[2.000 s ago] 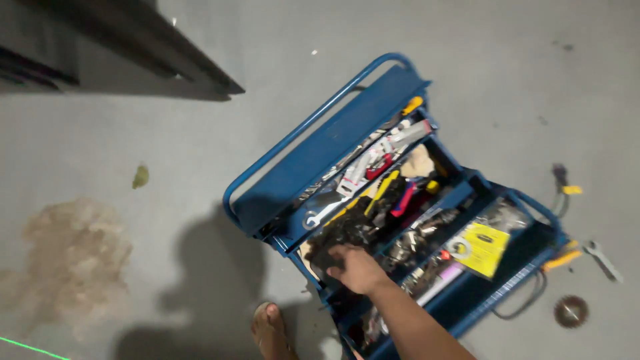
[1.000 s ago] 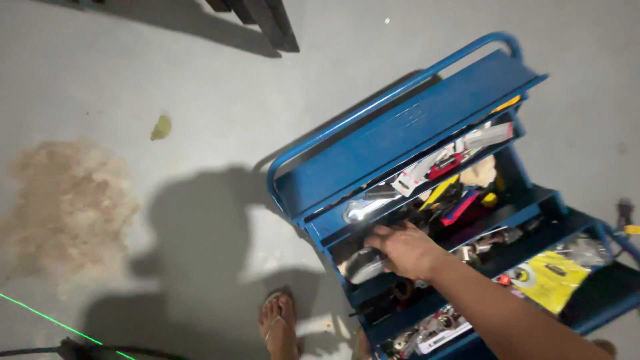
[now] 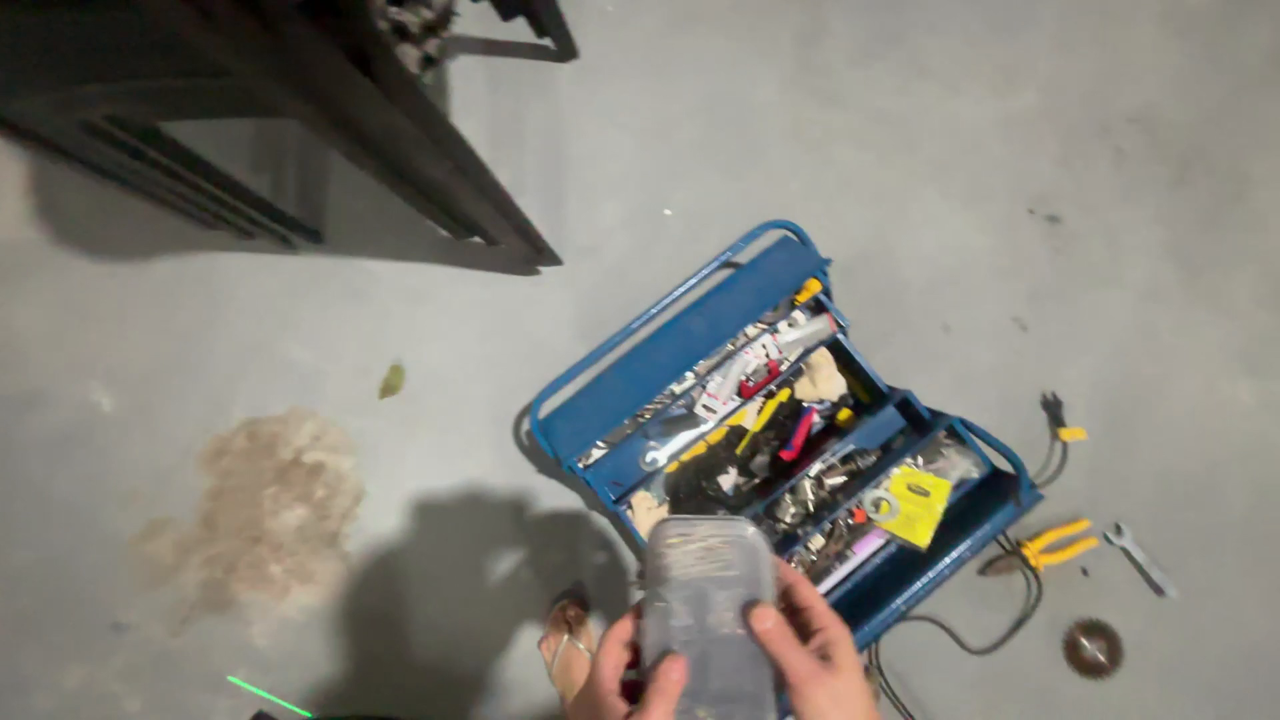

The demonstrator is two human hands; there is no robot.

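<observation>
Both my hands hold a clear plastic case with a lid and small thin items inside, too blurred to name. My left hand grips its left side, thumb on top. My right hand grips the right side, thumb on the lid. Beyond and right of the case stands an opened blue metal cantilever toolbox, partly hidden by the case. Its trays hold a combination wrench, yellow-handled tools, a yellow packet, sockets and small metal parts.
Right of the toolbox lie yellow-handled pliers, a wrench, a circular saw blade and a power cord with plug. A dark frame stands upper left. A sandal-clad foot is below; a leaf lies left.
A hand was reaching into the toolbox in both earlier frames. Now both hands hold the clear case in front of it. The view has shifted and takes in more floor.
</observation>
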